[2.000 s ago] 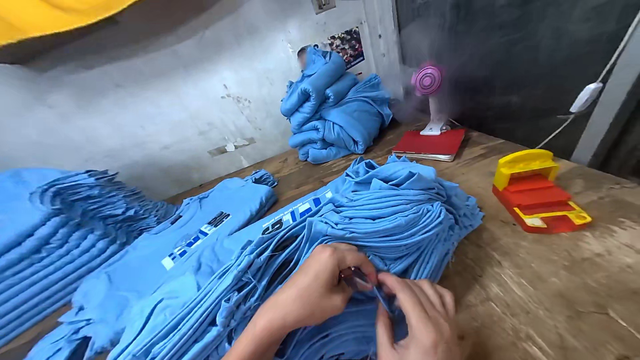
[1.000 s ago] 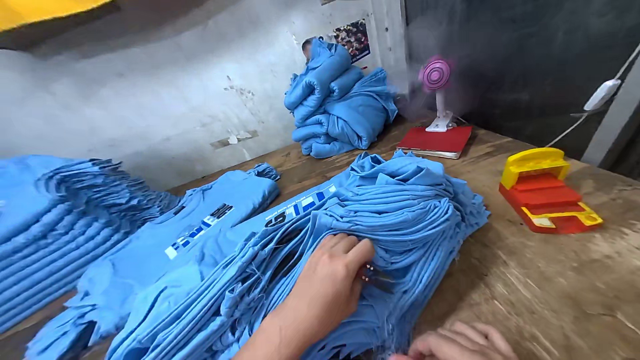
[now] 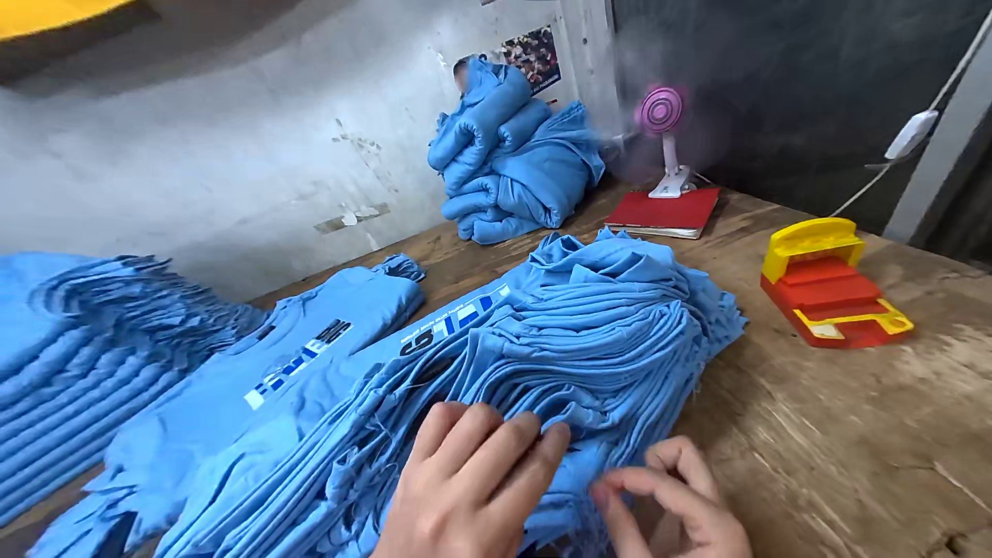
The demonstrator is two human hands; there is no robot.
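A thick stack of light blue printed fabric shirts (image 3: 589,333) lies in the middle of the wooden table, its layered edges facing me. My left hand (image 3: 484,480) is on the near part of this stack, fingers curled into the fabric layers; its fingertips are partly hidden. Just to its right, at the stack's near right edge, my right hand (image 3: 670,504) has thumb and forefinger brought together at the cloth; whether anything is pinched between them cannot be told. A flat blue shirt with a blue, white and black print (image 3: 298,364) lies to the left.
Another blue fabric pile (image 3: 70,372) stands at far left. Rolled blue cloth (image 3: 519,170) is heaped against the wall. A pink and white fan (image 3: 663,116) stands on a red book (image 3: 666,211). A red and yellow plastic holder (image 3: 833,287) sits at right on the wooden table (image 3: 837,434).
My right hand has come up from the lower edge to the stack beside my left hand. My left hand has moved nearer to me along the stack.
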